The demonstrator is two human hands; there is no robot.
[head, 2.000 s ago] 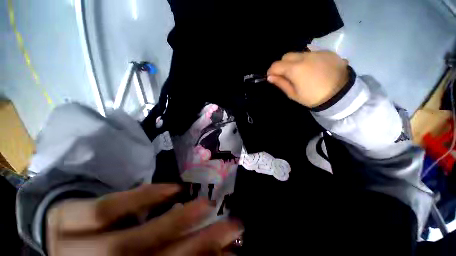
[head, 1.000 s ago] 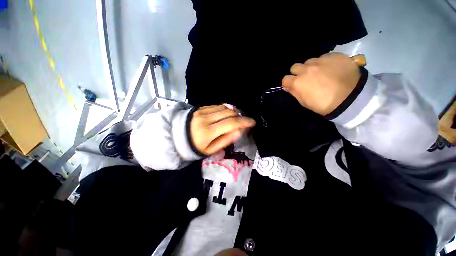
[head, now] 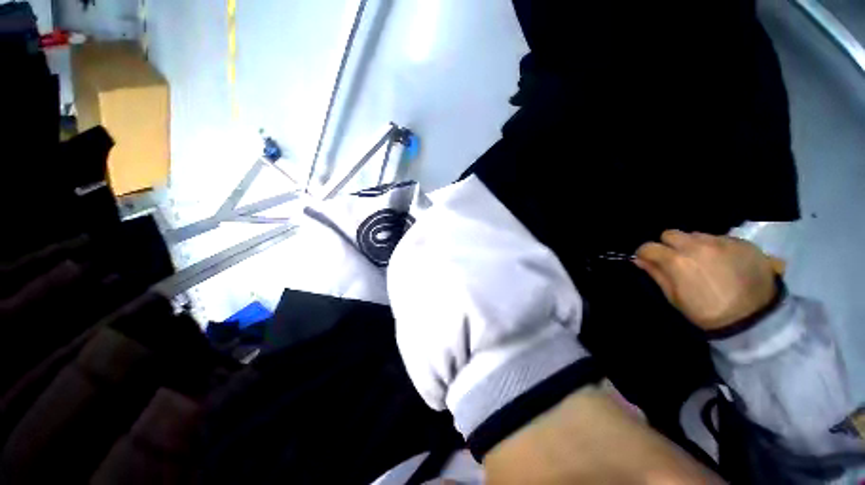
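Note:
A large matte black garment hangs over the lap and beyond it towards the top of the picture. My right hand is closed over the cloth on a fine tool. The tool's thin metal shaft points left from my fingertips, and a yellow-orange end shows behind the hand by the cuff. My left hand is bent back towards my body at the bottom edge. Only its wrist and lower part show; the fingers are cut off, so what it holds is hidden.
Dark garments hang along the left side. A silver rack frame with small casters stands on the floor beyond my left sleeve. A cardboard box stands at the upper left, near yellow floor tape. A blue item lies lower left.
The view has swung left, bringing the dark hanging garments in. My left hand has left the cloth and moved back to the bottom edge. My right hand still holds the tool over the garment.

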